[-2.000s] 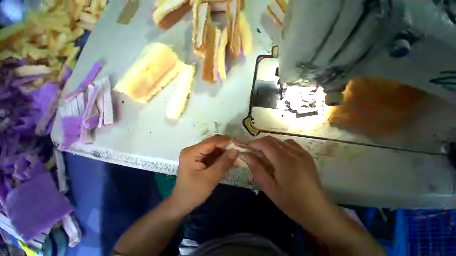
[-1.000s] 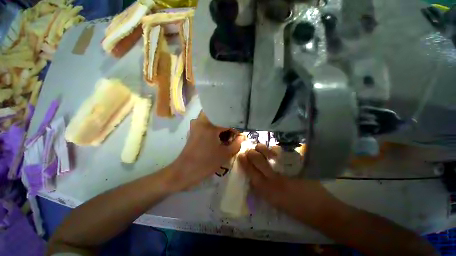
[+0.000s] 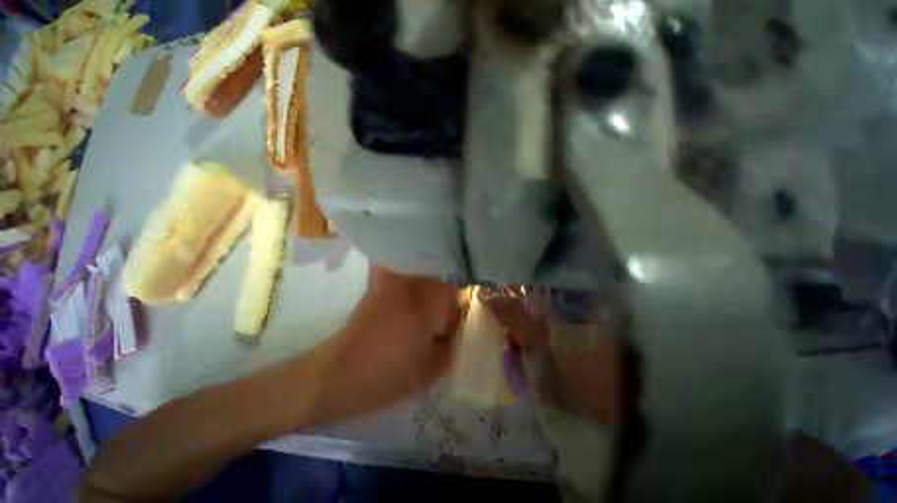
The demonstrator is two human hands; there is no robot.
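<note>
A pale yellow strip point(image 3: 480, 363) lies below the needle area, its near end towards me, with a bit of purple point(image 3: 513, 368) along its right side. My left hand point(image 3: 408, 319) is at the strip's left side, fingers bent against its far end. My right hand point(image 3: 551, 354) is on its right side, blurred and largely hidden behind the machine head. The sewing machine head point(image 3: 688, 246) fills the upper right and hides the presser foot and needle. Only a small lamp glow shows at the strip's far end.
A wide yellow piece point(image 3: 187, 236) and a yellow strip point(image 3: 262, 267) lie left of the machine. Joined pieces point(image 3: 285, 103) lie beyond them. Purple strips point(image 3: 71, 344) lie at the table's left. Yellow point(image 3: 44, 108) and purple point(image 3: 29, 422) heaps lie off its left edge.
The hands have gone from the table's front edge up to the needle area with the strip. In the last second the view has moved closer, and the machine head covers more of the right hand.
</note>
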